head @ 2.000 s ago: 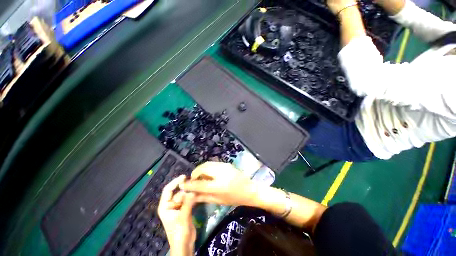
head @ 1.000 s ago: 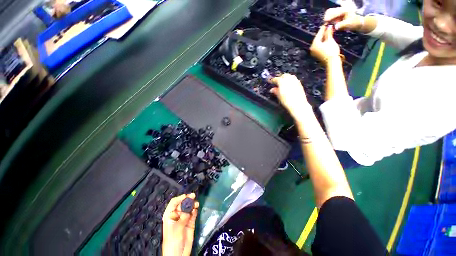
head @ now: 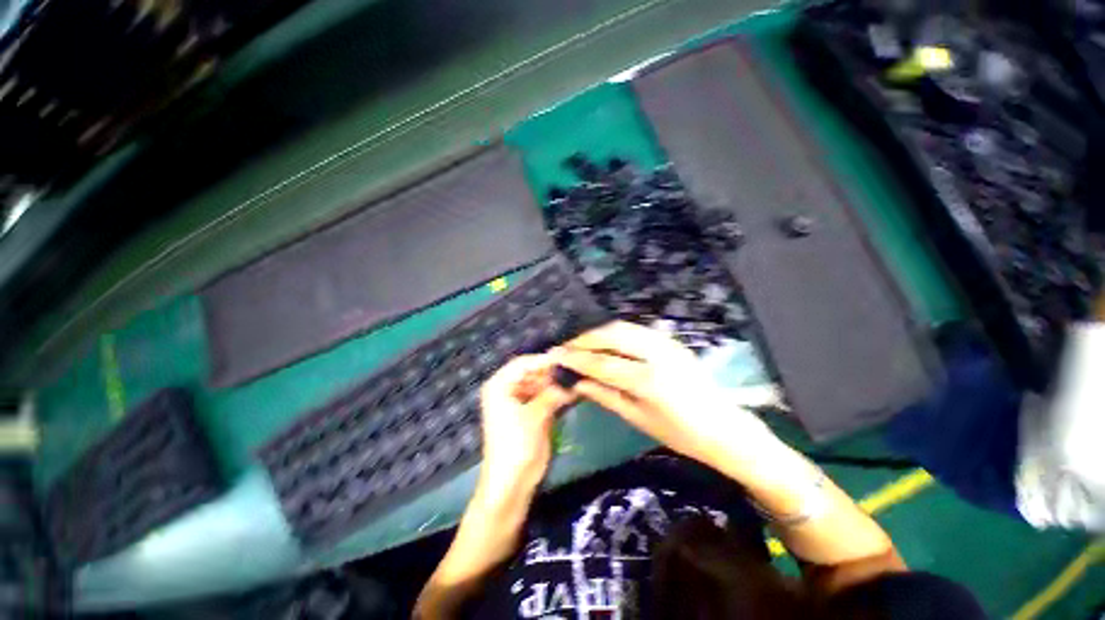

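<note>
My left hand [head: 521,406] and my right hand [head: 636,382] meet over the right end of the filled tray [head: 388,418]. A small dark round part [head: 565,375] is held between the fingertips of both hands, mostly hidden by them and blurred. The filled tray is long and black, with rows of round parts. A heap of small black plastic fittings [head: 642,248] lies just beyond my hands, between the trays.
An empty dark tray [head: 376,260] lies behind the filled one. A side tray [head: 788,242] at right holds one or two round parts. A second filled tray [head: 133,472] is at far left. A large black parts bin [head: 994,158] and a person's white sleeve [head: 1072,436] are at right.
My right hand has come back from the neighbour's parts bin to my left hand, and both now meet at the round part. The view has turned, bringing the far-left tray in.
</note>
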